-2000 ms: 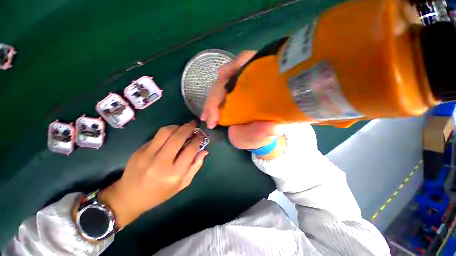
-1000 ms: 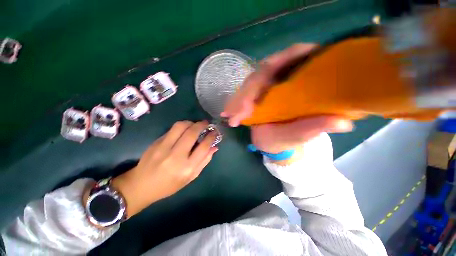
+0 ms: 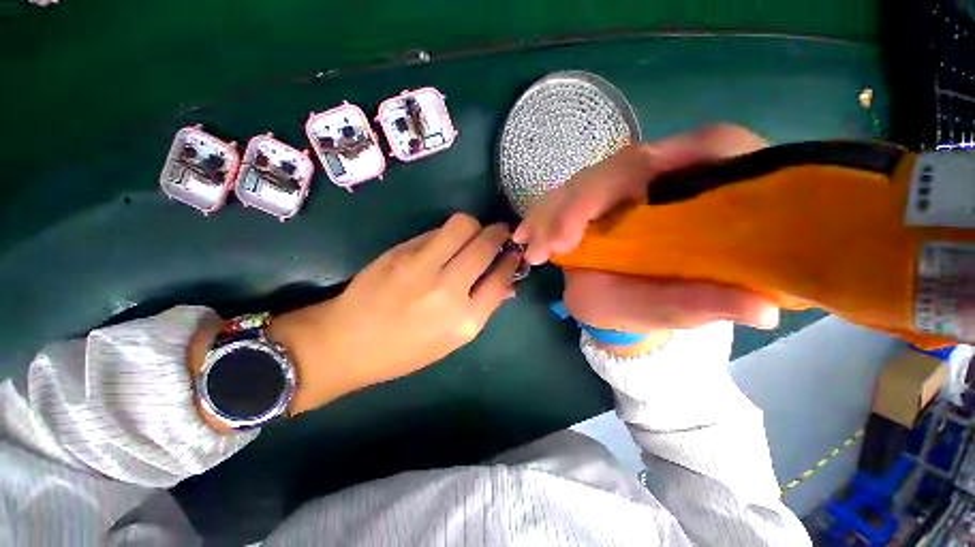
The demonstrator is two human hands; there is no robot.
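My left hand [image 3: 417,294] holds a small watch housing [image 3: 521,263] between its fingertips, low over the dark green mat; the fingers cover most of the housing. My right hand [image 3: 641,203] is shut around the orange electric screwdriver [image 3: 748,235], which lies nearly level and points left. Its front end is at the housing, hidden by my right fingers, and its rear end is cut off by the right edge. A round silver-grey screw tray [image 3: 561,134] with dense dimples sits just beyond my right hand, partly covered by it.
Several open housings with white insides and pink rims [image 3: 345,144] form a row on the mat [image 3: 96,267] at upper left. A dark gridded tray [image 3: 955,86] is at the upper right. A cardboard box [image 3: 909,387] and blue items [image 3: 871,500] are beyond the bench at lower right.
The view has shifted, so the housings, tray and hands sit farther right and mostly higher. The screwdriver body has tilted lower on the right. Both hands keep their holds.
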